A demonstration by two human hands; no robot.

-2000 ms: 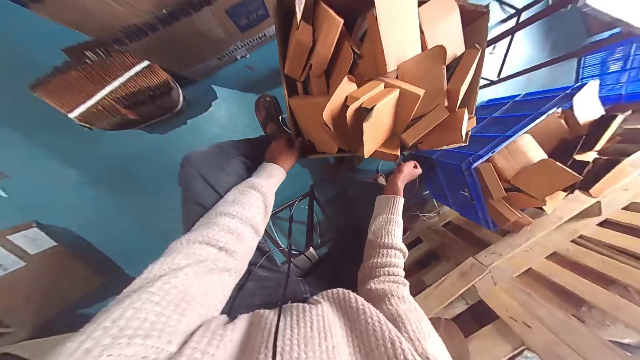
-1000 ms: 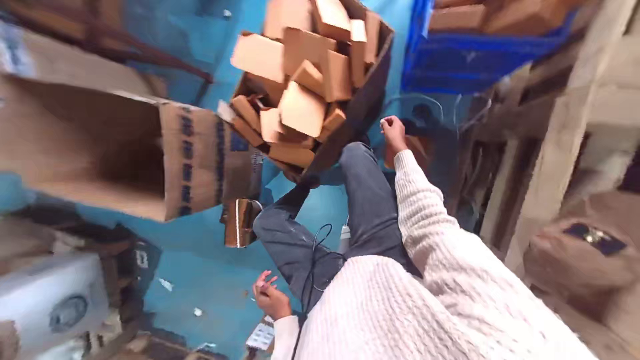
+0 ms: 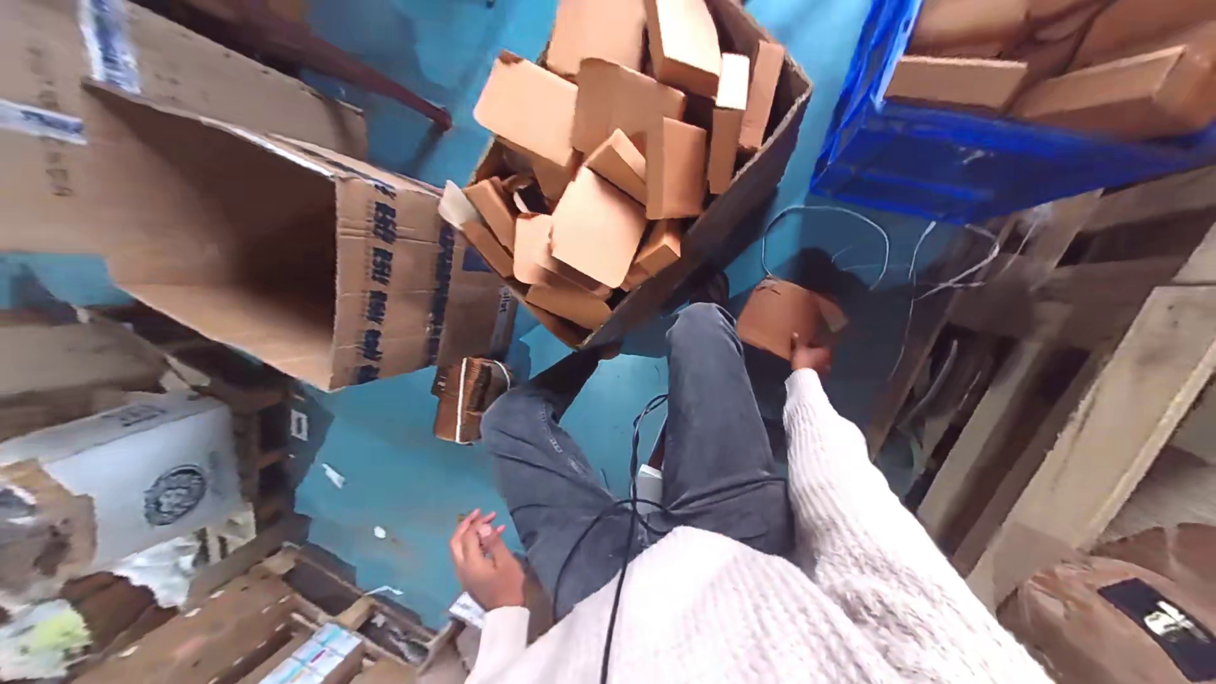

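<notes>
My right hand [image 3: 810, 355] is at the near edge of a small brown cardboard box [image 3: 779, 315] low by the floor, its fingers gripping that edge. My left hand [image 3: 486, 559] hangs beside my left thigh, fingers partly curled and apart, holding nothing. Ahead of my knees stands a large open carton [image 3: 750, 204] heaped with small folded cardboard boxes [image 3: 598, 226]. A strapped bundle of flat cardboard [image 3: 464, 399] lies on the blue floor left of my knee.
A blue plastic crate [image 3: 950, 171] with more cardboard boxes is at upper right, beside wooden pallets [image 3: 1092, 418]. An empty open carton [image 3: 380, 275] lies on its side at left. Loose white strapping [image 3: 888, 237] curls on the floor near my right hand.
The view has turned strongly since the oldest frame. My left hand has left the large carton's edge. My right hand, holding nothing one second ago, is now on the small box.
</notes>
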